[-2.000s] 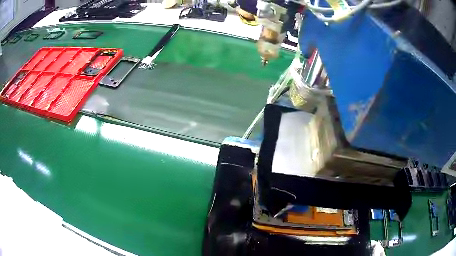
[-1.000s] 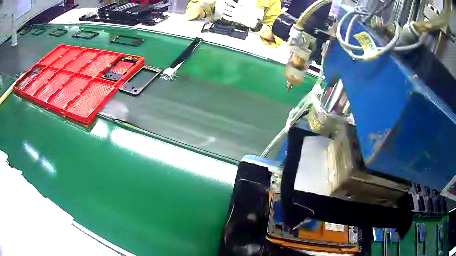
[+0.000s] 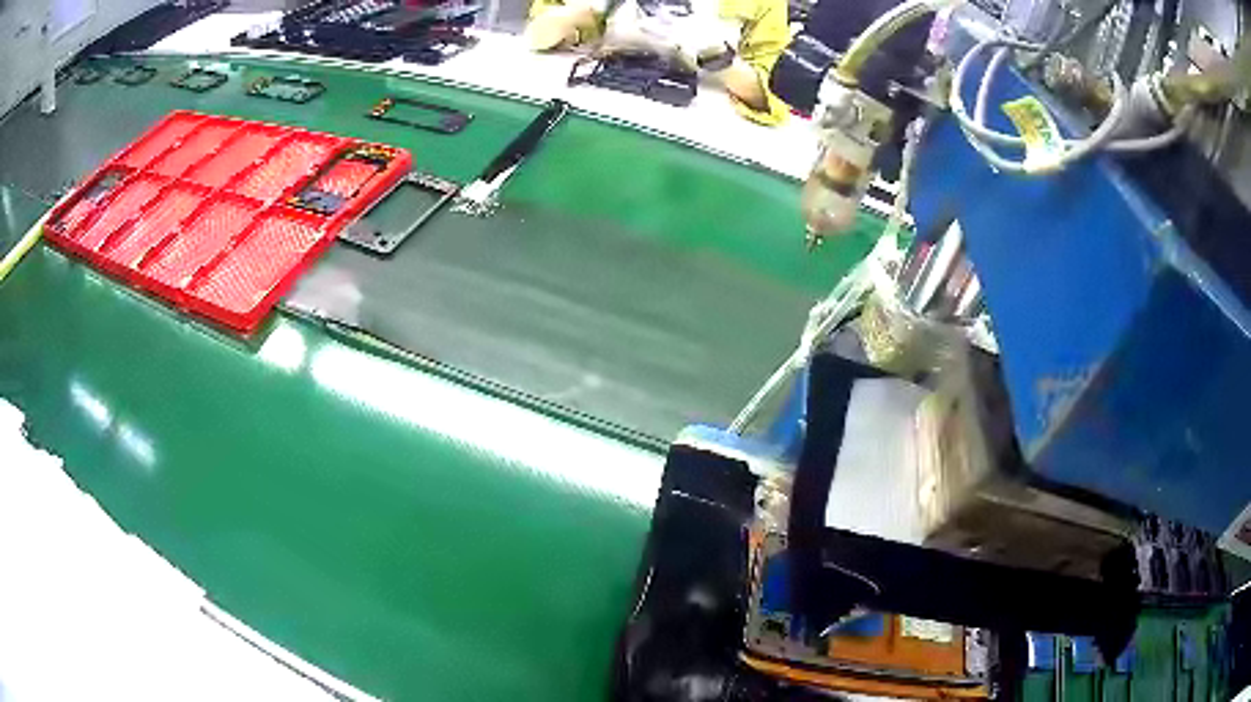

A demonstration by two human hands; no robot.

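Neither of my hands is in view. The press fixture (image 3: 899, 647), orange-brown with a small pale label, sits at the lower right, with a blue patch at its left part. The grey press head (image 3: 960, 480), edged with black padding (image 3: 947, 583), is above it and partly hides it. The blue press housing (image 3: 1098, 302) rises at the right. A dark cover (image 3: 693, 576) lies left of the fixture. Whether a frame lies in the fixture is hard to tell.
A red tray (image 3: 206, 220) lies on the left with a phone middle frame (image 3: 398, 215) beside it. More frames lie along the far belt. An air filter (image 3: 840, 165) hangs beside hoses. Blue-patched frames (image 3: 1084, 665) lie right of the press. A person's yellow sleeves (image 3: 752, 62) show across the line.
The view has shifted, so the press and tray sit further right in the picture. The small frames on the far belt have moved right relative to the red tray. The person in yellow sleeves has come into view.
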